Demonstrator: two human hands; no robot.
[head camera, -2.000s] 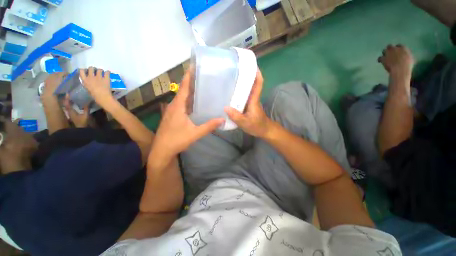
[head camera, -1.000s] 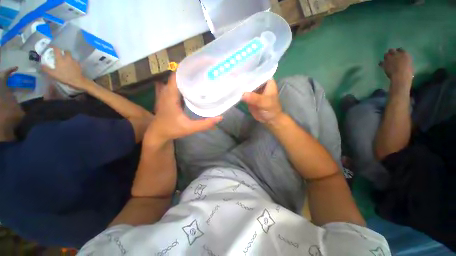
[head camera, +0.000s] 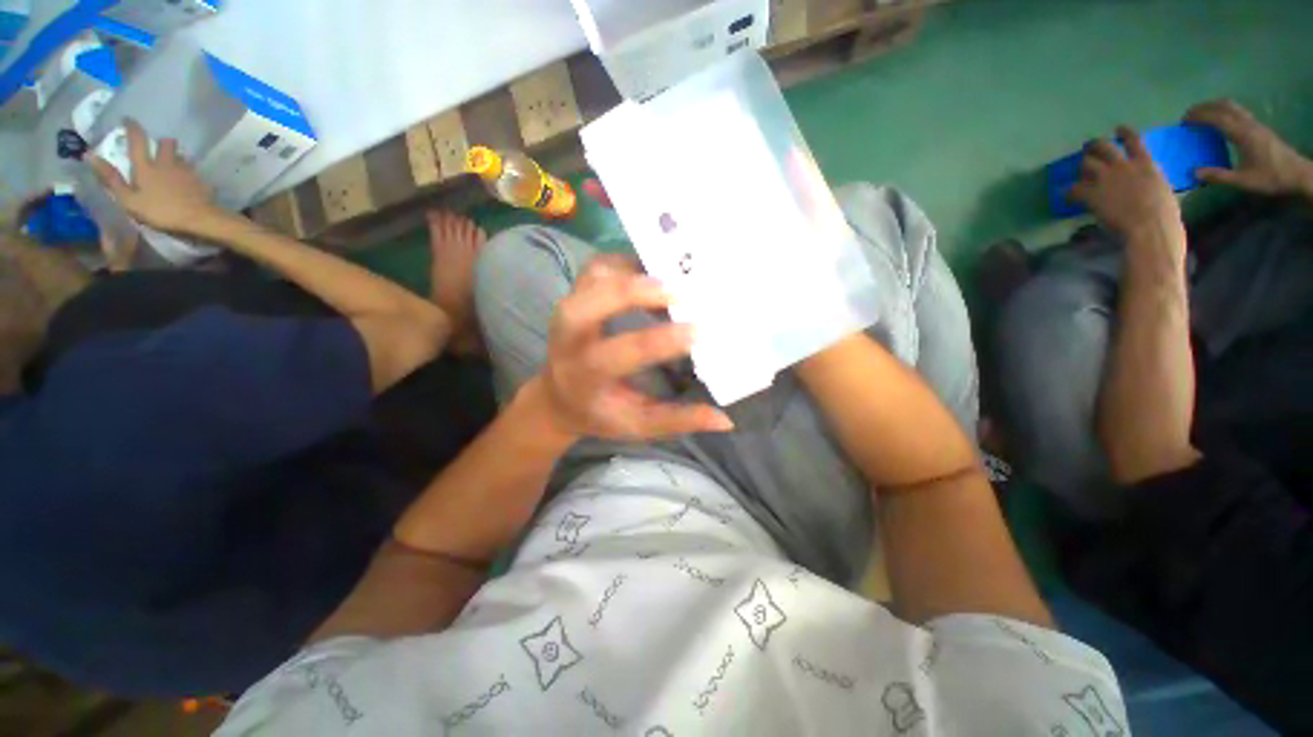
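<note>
A clear plastic tray (head camera: 828, 252) with an opaque white flat side, marked by small dark spots, is held up tilted above my lap. My left hand (head camera: 619, 353) is at its lower left edge, with fingers on the edge and thumb by the bottom corner. My right hand is mostly hidden behind the tray; its wrist (head camera: 847, 367) shows at the lower right, and a faint pinkish shape shows through the clear side. An open carton (head camera: 684, 58) stands beyond at the table edge, cut off by the top of the picture.
The white-topped pallet table (head camera: 418, 65) runs across the upper left. A bottle of yellow-orange drink (head camera: 521, 183) is on the floor beside it. A person at left touches white devices by a blue-and-white carton (head camera: 238, 137). A person at right holds a blue box (head camera: 1181, 156).
The tray has turned from its clear rounded side to its flat white side. My left hand has shifted to its lower left edge. The drink bottle is now uncovered. A blue box now shows at right.
</note>
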